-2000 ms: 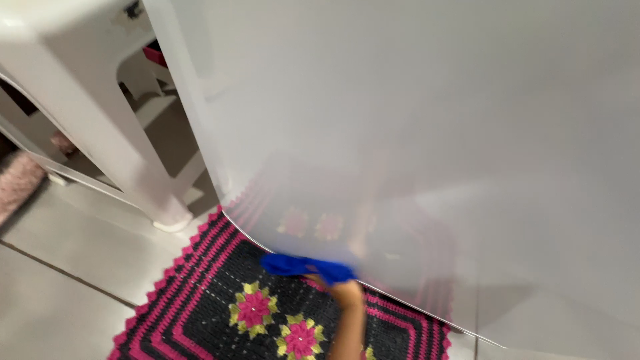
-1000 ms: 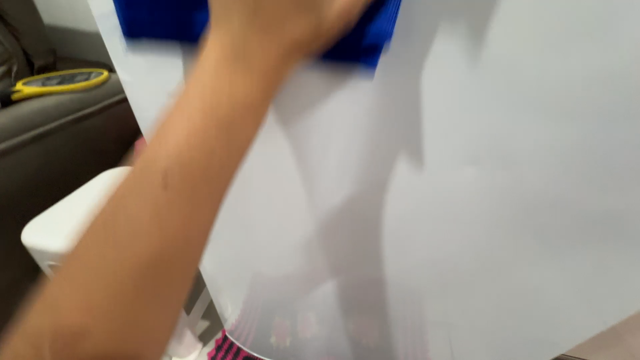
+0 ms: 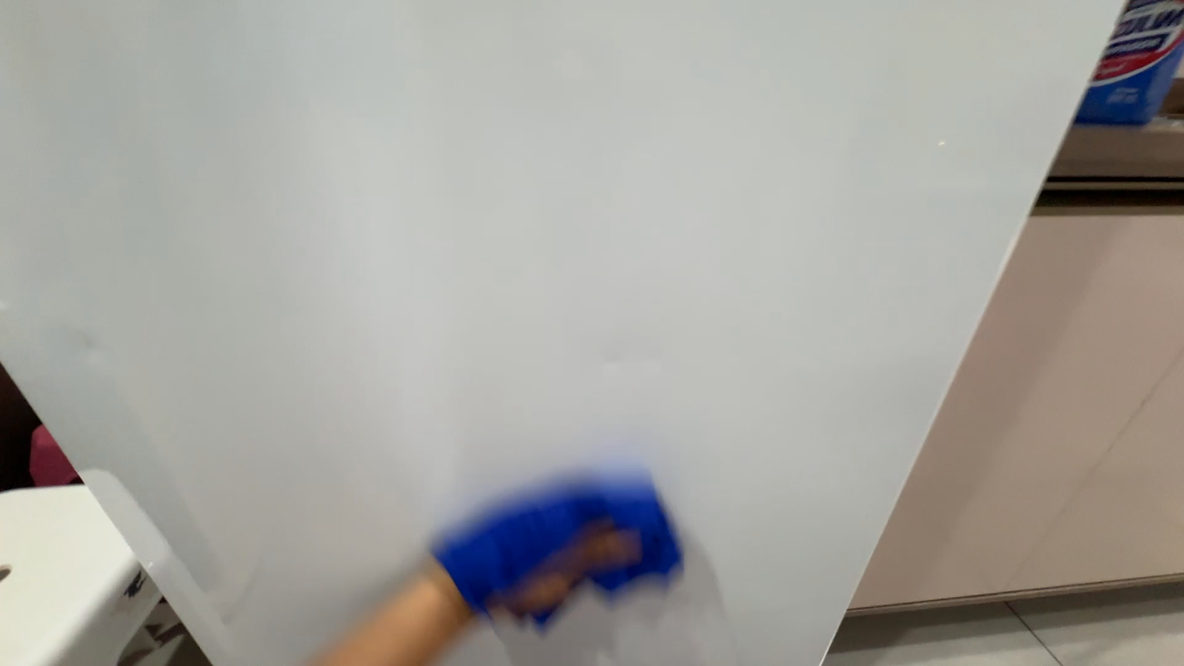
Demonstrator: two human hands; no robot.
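Observation:
My left hand [image 3: 578, 564] is at the lower middle of the view, blurred, with a blue cloth [image 3: 555, 523] bunched over and around it. The fingers show along the cloth's lower side, and the forearm comes in from the bottom left. Hand and cloth are against a large, smooth white panel [image 3: 573, 277], glossy enough to carry faint shadows and reflections. My right hand is out of the picture.
A white plastic stool [image 3: 65, 555] stands at the lower left, beside the panel's edge. To the right are a beige cabinet front [image 3: 1045, 398] and a blue bottle [image 3: 1124, 97] on a counter. Grey floor tiles [image 3: 962, 634] show below.
The view has swung to the right, bringing the cabinet and bottle in. My left hand with the blue cloth was low by the crocheted rug, then higher on the panel, and is now lower in view.

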